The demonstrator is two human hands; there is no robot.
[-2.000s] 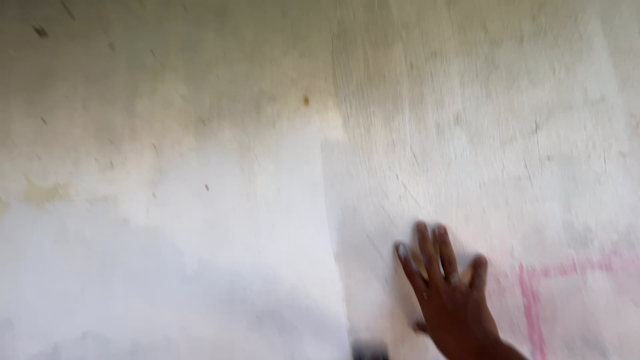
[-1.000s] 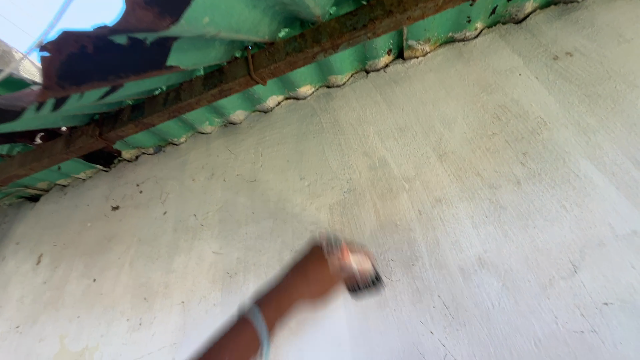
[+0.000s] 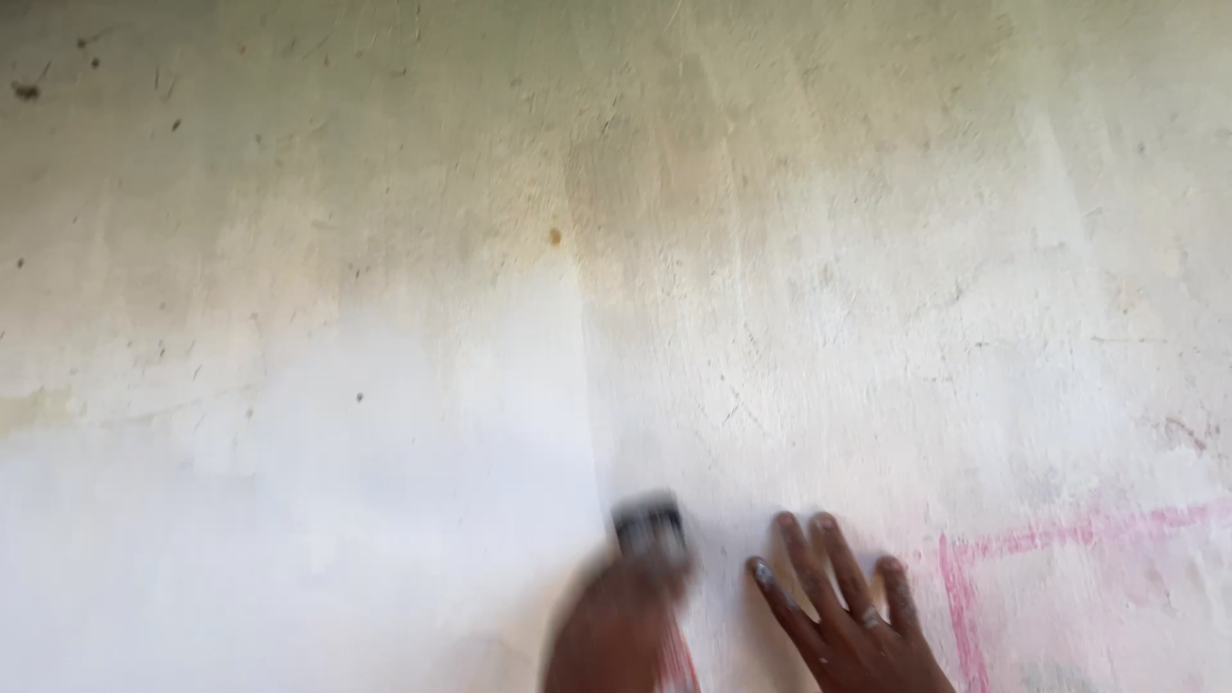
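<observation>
Blurred by motion, my left hand (image 3: 616, 616) is closed around what looks like a flat paintbrush (image 3: 651, 525) with a dark head and a reddish handle. The head points up against the painted wall (image 3: 433, 433), near a vertical edge between a brighter white area and a duller one. To the right, my right hand (image 3: 861, 616) lies with spread fingers on the wall and holds nothing. White smears mark its fingers. Its thumb is hidden.
Pink painted lines (image 3: 962, 606) form a corner on the wall right of my right hand. The upper wall is stained greenish-beige, with dark specks and a small brown spot (image 3: 555, 237).
The view has swung down from the green corrugated roof edge seen one second ago. My left hand with the tool is now low on the wall, and my right hand is back in view.
</observation>
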